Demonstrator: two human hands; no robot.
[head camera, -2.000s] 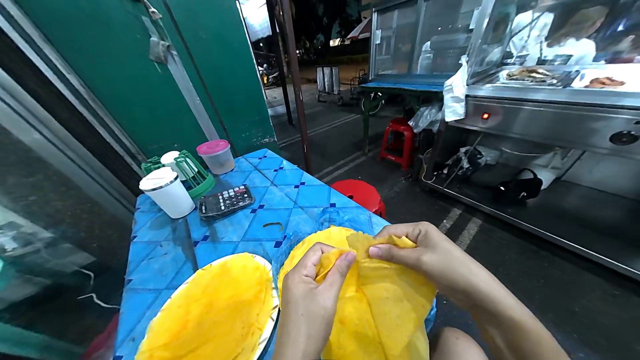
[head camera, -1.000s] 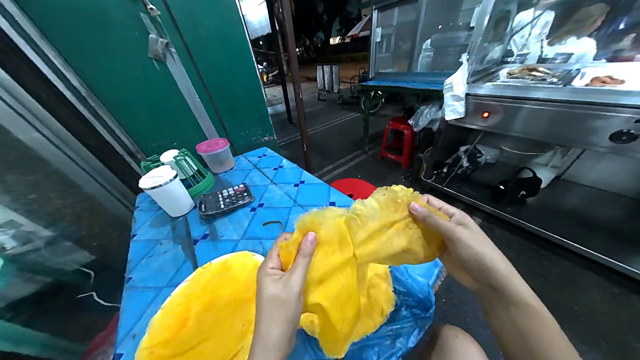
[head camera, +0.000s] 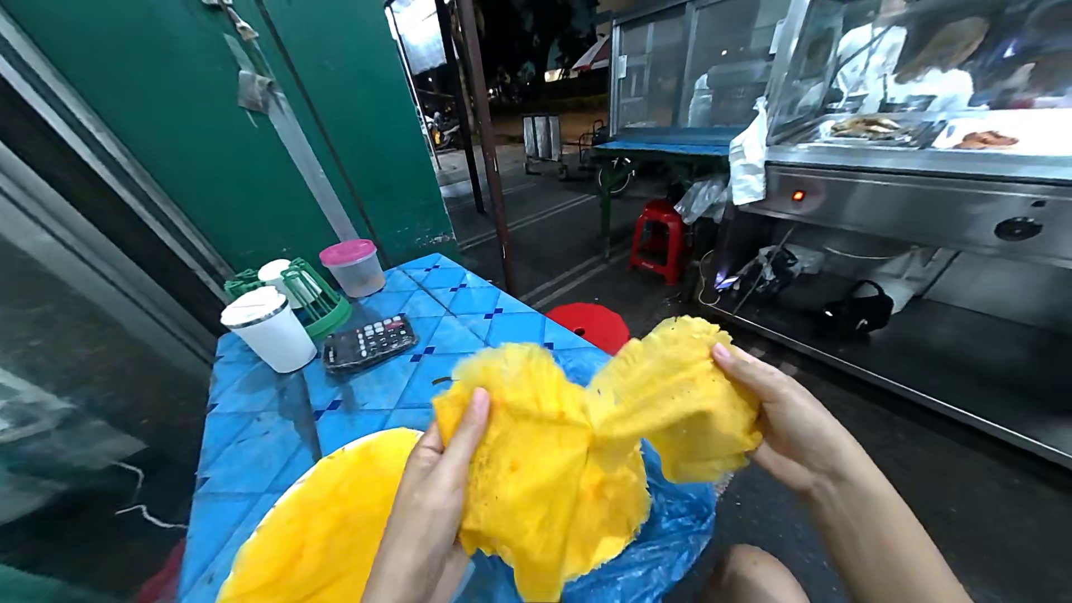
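A thin, soft yellow sheet (head camera: 544, 469), crumpled and with ragged edges, hangs between my two hands above a blue plastic bag (head camera: 674, 536). My left hand (head camera: 435, 494) pinches its left part, thumb on top. On the right, my right hand (head camera: 779, 410) grips the other part with thumb and fingers. The sheet narrows where the two parts meet; whether they are still joined there I cannot tell for sure. More flat yellow sheet (head camera: 327, 519) lies on a round white plate at the table's near edge, left of my left hand and partly behind it.
The blue tiled-pattern table (head camera: 251, 477) bears a white tumbler (head camera: 272, 335), a calculator (head camera: 369, 343), a green rack (head camera: 314, 297) and a pink-lidded tub (head camera: 353, 266). Beyond are red stools (head camera: 589, 325), a steel food counter (head camera: 904, 201) and people in white (head camera: 871, 59) behind glass. A green wall (head camera: 335, 100) borders the left.
Two seconds ago my hands were close together over the yellow sheets. They have since moved apart with one sheet raised and stretched between them, and the blue bag beneath shows more.
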